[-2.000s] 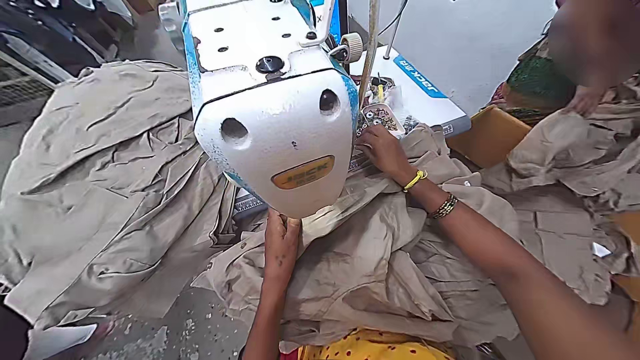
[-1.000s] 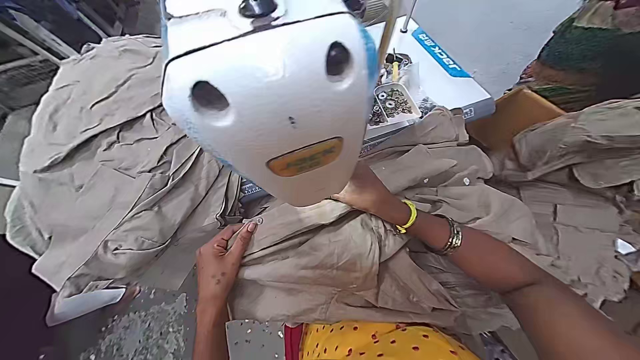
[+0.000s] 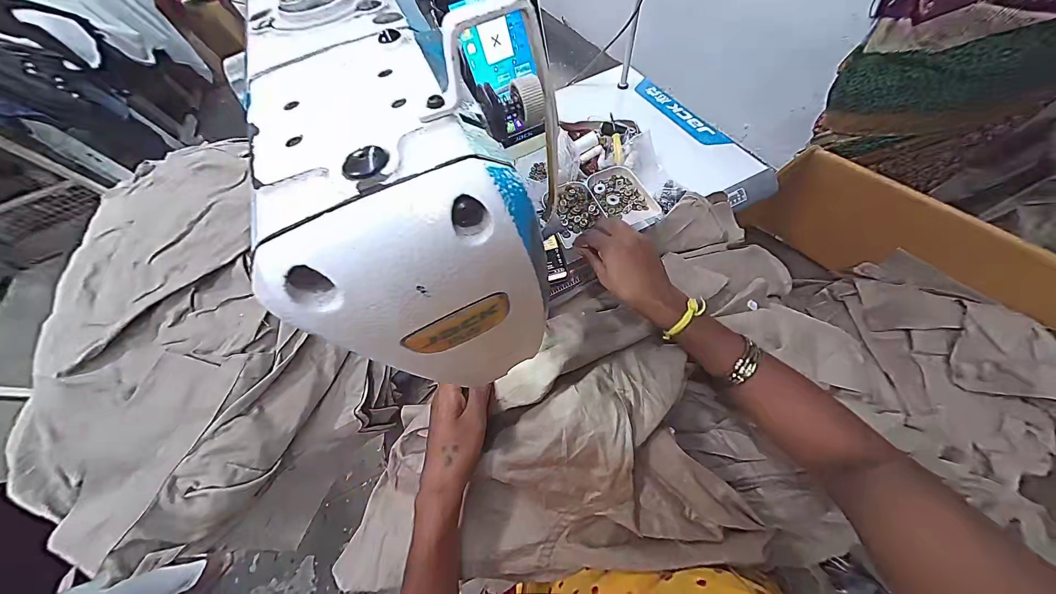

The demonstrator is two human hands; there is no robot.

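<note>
A white and blue Jack sewing machine head fills the upper middle and hides the needle area. Beneath its lower edge is my left hand, at the edge of a beige cloth garment; its fingertips are hidden by the machine. My right hand reaches to the near edge of a small tray of buttons, fingers bent, right of the machine head. Whether a button is between those fingers cannot be told. A second white tray of buttons lies beside the first.
Beige garments are heaped at the left, and more beige cloth lies at the right. A cardboard box stands at the right behind the cloth. A lit control panel, thread spools and a metal rod are behind the machine head.
My right hand has moved from the cloth beside the machine head up to the button trays. My left hand has gone from the cloth's left part to under the machine head. The view has shifted.
</note>
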